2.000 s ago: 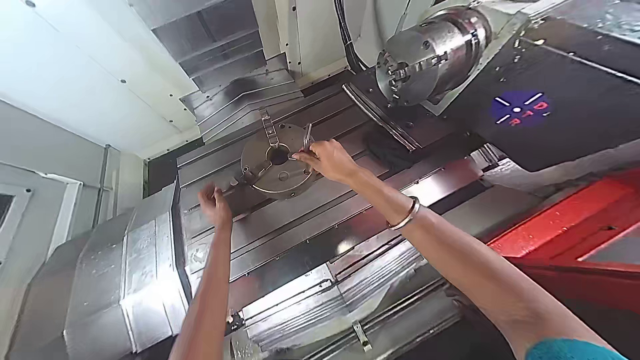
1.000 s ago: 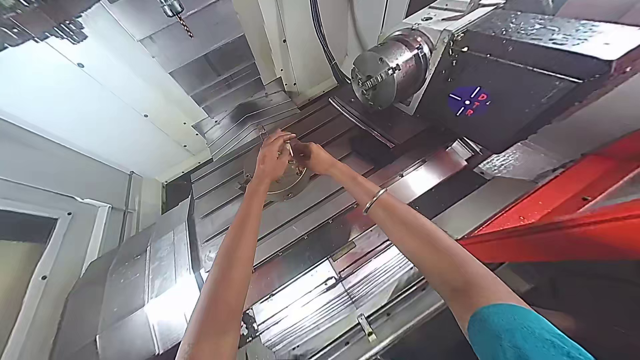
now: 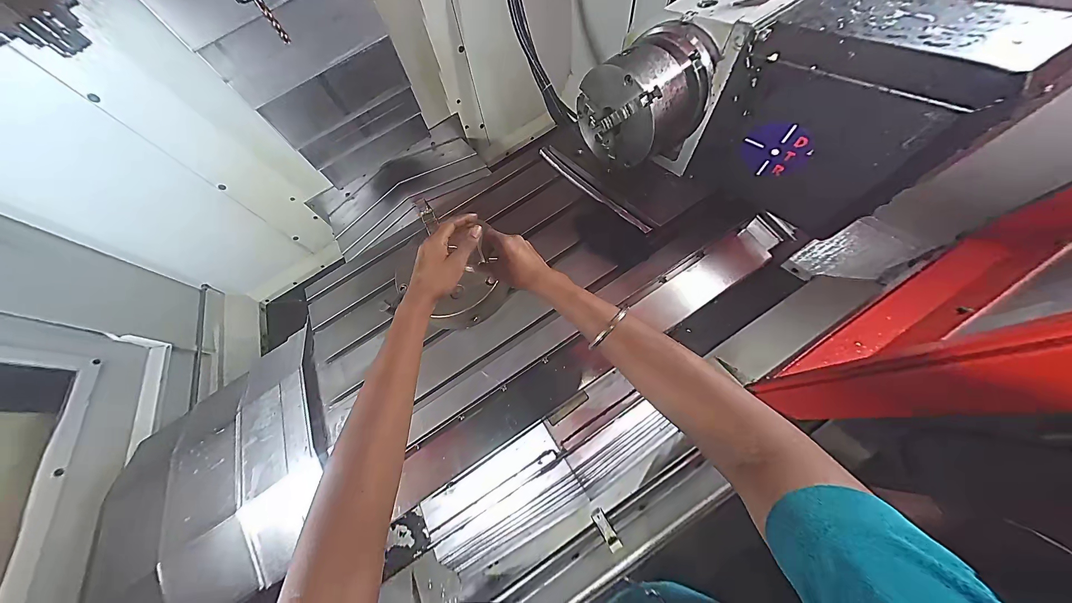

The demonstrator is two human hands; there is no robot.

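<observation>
A round metal chuck lies flat on the slotted machine table, partly hidden by the hands. Over its upper part is my left hand, fingers bent at a small metal piece. My right hand, with a bangle on the wrist, meets it from the right, close to the same piece. Which fingers grip the piece, and what it is exactly, cannot be told. A chuck jaw or clamp shows just beyond my left hand.
A large rotary chuck on a dark housing stands at the upper right. A drill bit hangs at the top left. Right of the table is a red frame. Cables run down the back wall.
My left hand has moved from the left side of the round chuck to above it, beside my right hand. The drill bit has come into view with a shift of the camera.
</observation>
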